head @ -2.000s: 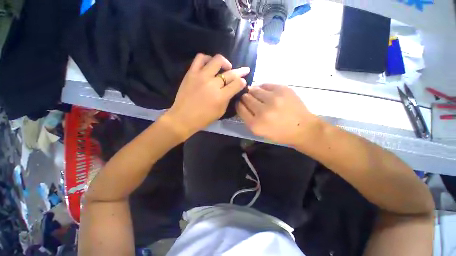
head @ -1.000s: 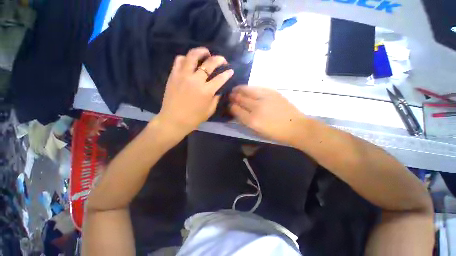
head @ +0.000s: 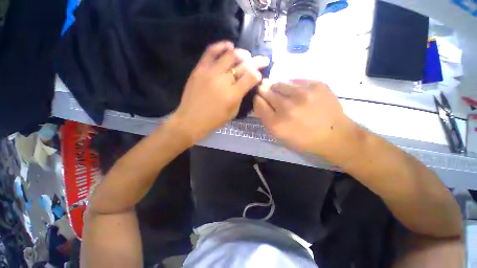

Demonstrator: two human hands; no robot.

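Note:
Black fabric (head: 141,57) lies bunched over the left part of the sewing table, its edge running between my hands. My left hand (head: 217,91), with a ring, is on the fabric, its fingertips pinching it just in front of the needle area; it is slightly blurred. My right hand (head: 298,107) has its fingertips on the fabric edge, close beside my left fingertips. The presser foot and needle (head: 269,29) are in bright light just beyond the fingers. What the fingertips grip is partly hidden.
A translucent blue-grey cylinder (head: 302,31) stands right of the needle. Further right are a black rectangle (head: 397,42), a blue packet (head: 432,62), thread snips (head: 450,123) and a red-handled tool (head: 470,101). A red basket (head: 73,172) is below left, beside scraps. A ruler strip (head: 243,128) runs along the table edge.
The camera view has shifted closer to the table, cutting off most of the machine head. My hands stay on the fabric; their fingertips have come nearer together around its edge.

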